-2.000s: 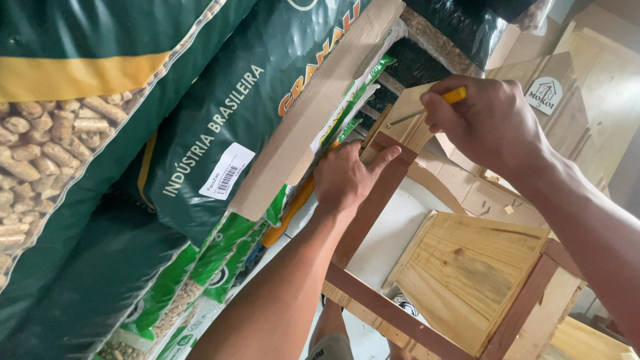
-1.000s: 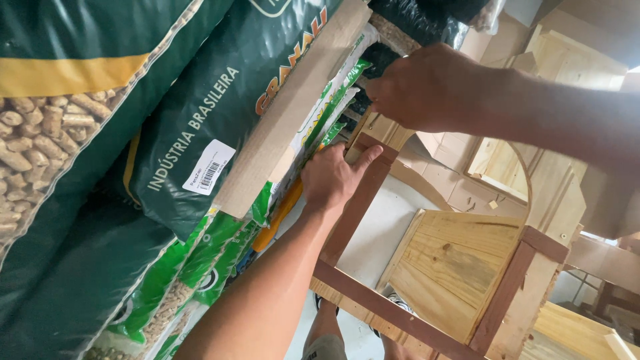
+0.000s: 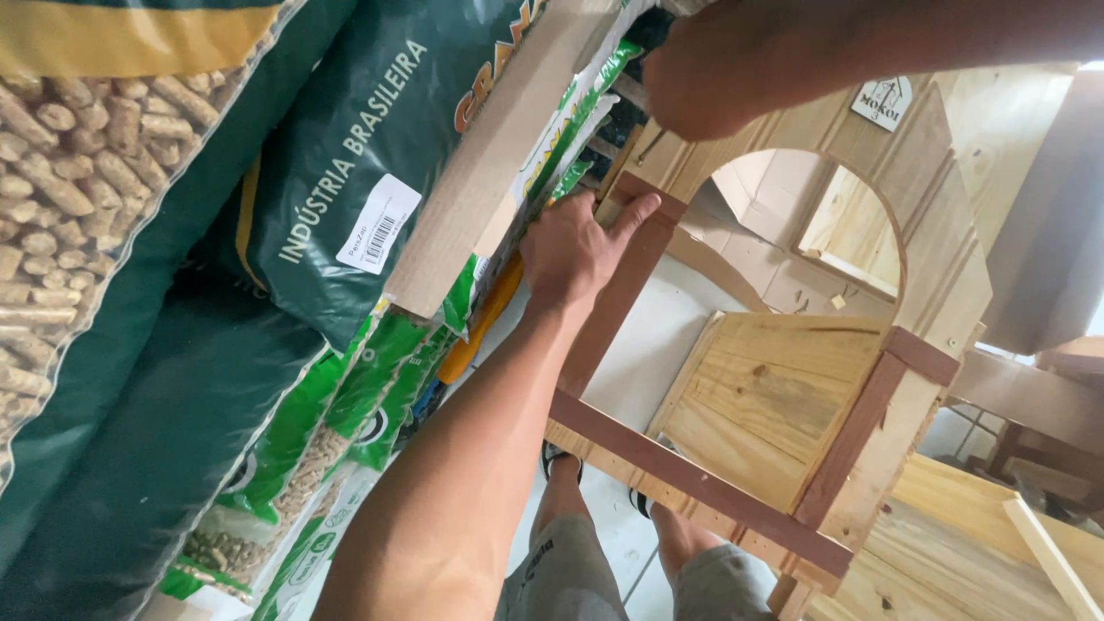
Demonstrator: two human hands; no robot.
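Observation:
My left hand (image 3: 569, 246) grips the edge of a wooden panel with an arched opening (image 3: 940, 250), its thumb over the reddish-brown trim (image 3: 625, 276). Above it, my right hand (image 3: 711, 73) is closed around a screwdriver whose handle is hidden. The thin metal shaft (image 3: 651, 147) shows below the fist, its tip at the panel's upper left corner. Trim strips border the lower part of the panel, which bears a small white house-shaped plaque (image 3: 882, 102). Through the opening a slatted pine board (image 3: 768, 388) shows.
Large dark green bags of wood pellets (image 3: 345, 164) stack up at the left, beside smaller green bags (image 3: 371, 388). A long wooden board (image 3: 492, 172) lies against them. Cardboard (image 3: 1048, 198) and more pine boards (image 3: 940, 543) are at the right. My feet and legs are below.
The yellow screwdriver handle, visible two seconds ago, is now hidden by my right hand, which has moved closer to the panel's corner. My left hand remains on the panel's edge.

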